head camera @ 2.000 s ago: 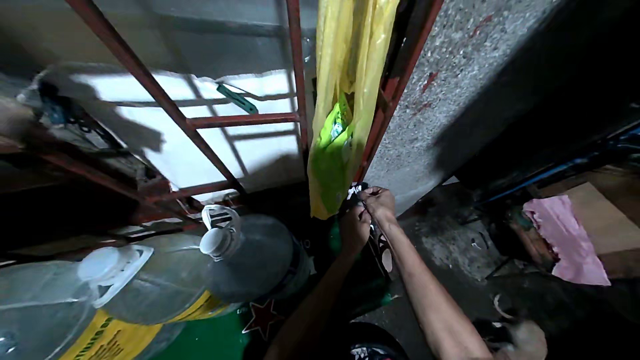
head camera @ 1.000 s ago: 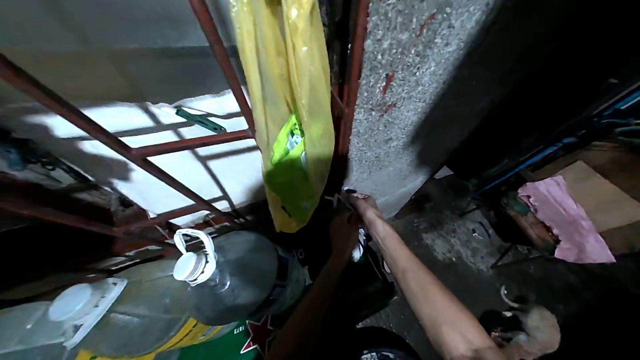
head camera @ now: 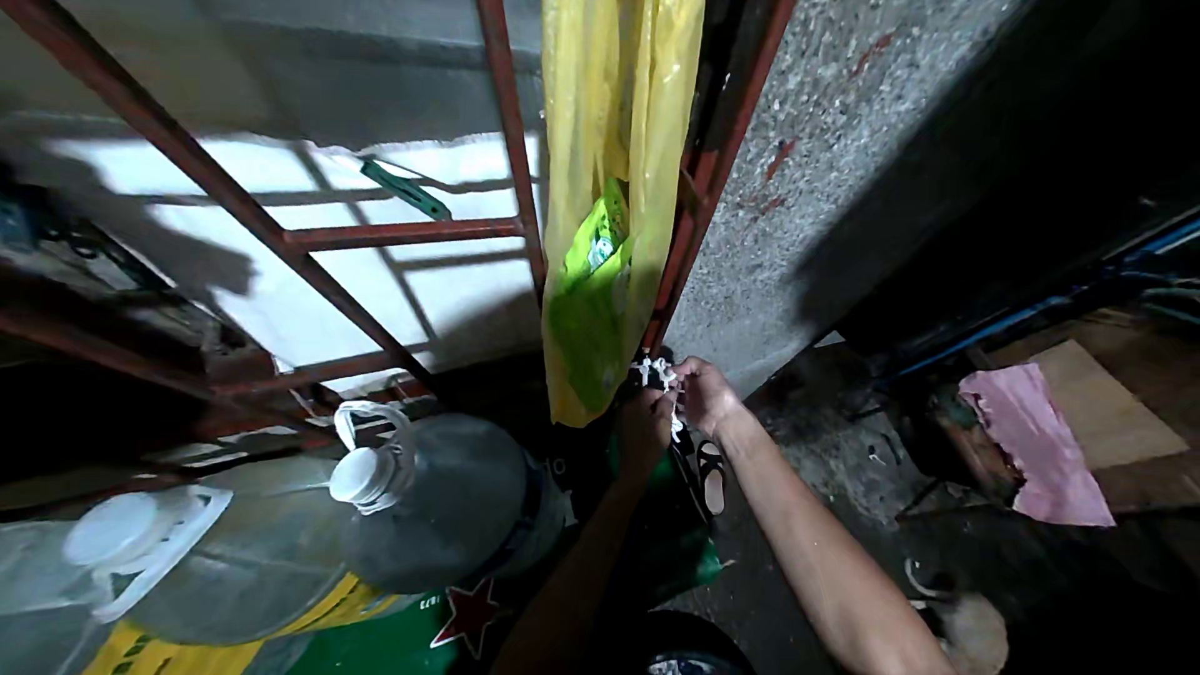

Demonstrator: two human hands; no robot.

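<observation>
My left hand (head camera: pixel 647 422) and my right hand (head camera: pixel 705 394) meet at the foot of a red metal frame (head camera: pixel 722 169), just right of a hanging yellow plastic bag (head camera: pixel 577 122). Both hold a knotted white cord (head camera: pixel 667 375), its end dangling between them. A bright green packet (head camera: pixel 595 281) shows through the bag. What the cord is fastened to is too dark to tell. Below the hands lies a dark sandal (head camera: pixel 712 478).
Large plastic water bottles (head camera: pixel 431 497) with white caps stand at lower left by a green crate (head camera: pixel 375 637) with a red star. A rough concrete wall (head camera: pixel 825 122) rises at right; beyond it, a pink cloth (head camera: pixel 1041 441) lies on boards. A pale animal, partly seen, is at lower right.
The white cord shows more plainly between my hands, which stay close together by the frame's foot. The view has shifted a little.
</observation>
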